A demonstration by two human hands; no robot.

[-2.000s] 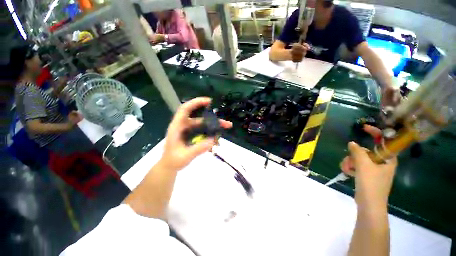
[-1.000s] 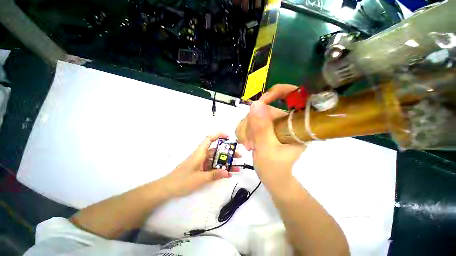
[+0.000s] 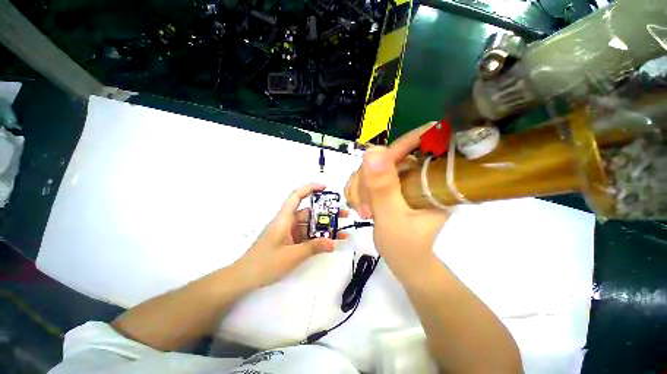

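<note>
My left hand (image 3: 287, 232) holds a small open black adapter housing (image 3: 313, 213) by its edges, open face up, with a circuit board and a yellow block inside. A black output cable (image 3: 358, 283) runs from it, folded into a bundle over the white paper, its plug end near my shirt. My right hand (image 3: 395, 208) grips the glue dispensing gun (image 3: 512, 169), a large amber tube with a red trigger and a thick pale body alongside. The gun lies to the upper right of the housing. Its nozzle is hidden by my right hand.
White paper (image 3: 168, 197) lies under both hands. A dark pile of units (image 3: 241, 58) lies beyond it, left of the yellow-black striped strip (image 3: 383, 88). A cable plug (image 3: 322, 158) hangs over the paper's far edge. A grey post (image 3: 44, 47) stands at upper left.
My left hand and the housing have moved slightly up in view, and the cable bundle has shifted up and right. My right hand still holds the gun in nearly the same place.
</note>
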